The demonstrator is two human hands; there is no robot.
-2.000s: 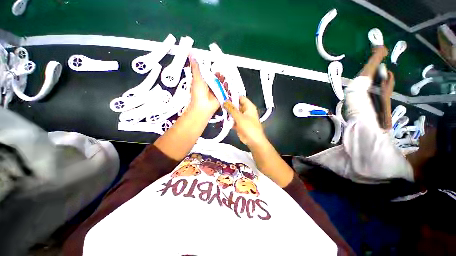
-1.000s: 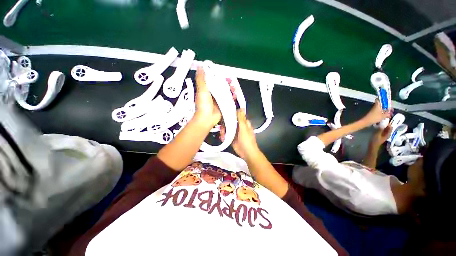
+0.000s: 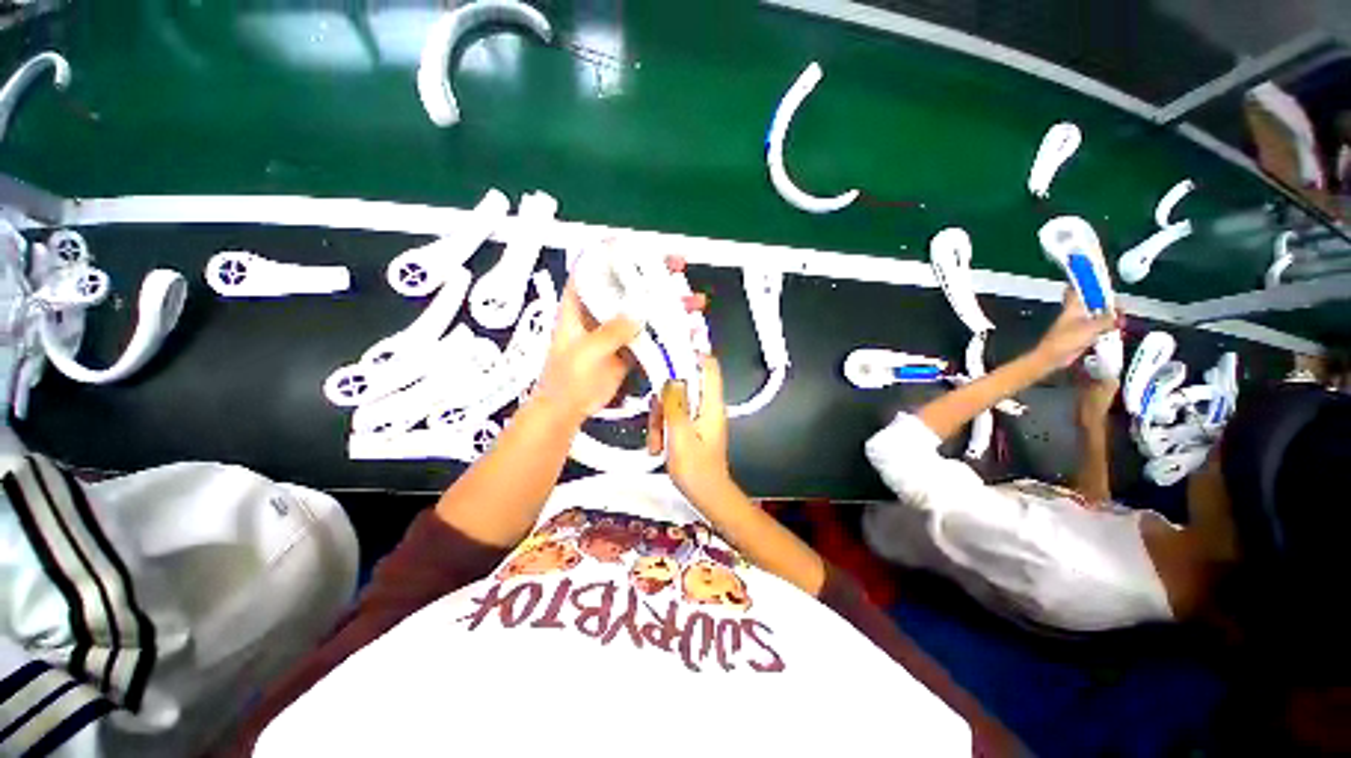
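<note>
My left hand (image 3: 584,356) and my right hand (image 3: 696,430) both hold a white curved arm assembly (image 3: 622,293) above the black bench strip. A narrow bright blue strip, likely the battery (image 3: 662,360), shows along the piece between my hands. My left fingers lie over its upper part and my right thumb presses near the blue strip. Part of the piece is hidden by my fingers. A heap of white half shells (image 3: 433,370) with dark cross-shaped vents lies left of my hands.
The green belt (image 3: 652,163) carries several curved arms, behind a pale rail (image 3: 874,270). Another curved arm (image 3: 769,341) lies right of my hands. A person in white (image 3: 1037,548) works at the right with a blue-battery housing. A person's white clothing (image 3: 222,578) shows at the left.
The curved piece has turned in my hands, its blue strip showing again. My left fingers have moved over it. Arms on the belt have shifted left.
</note>
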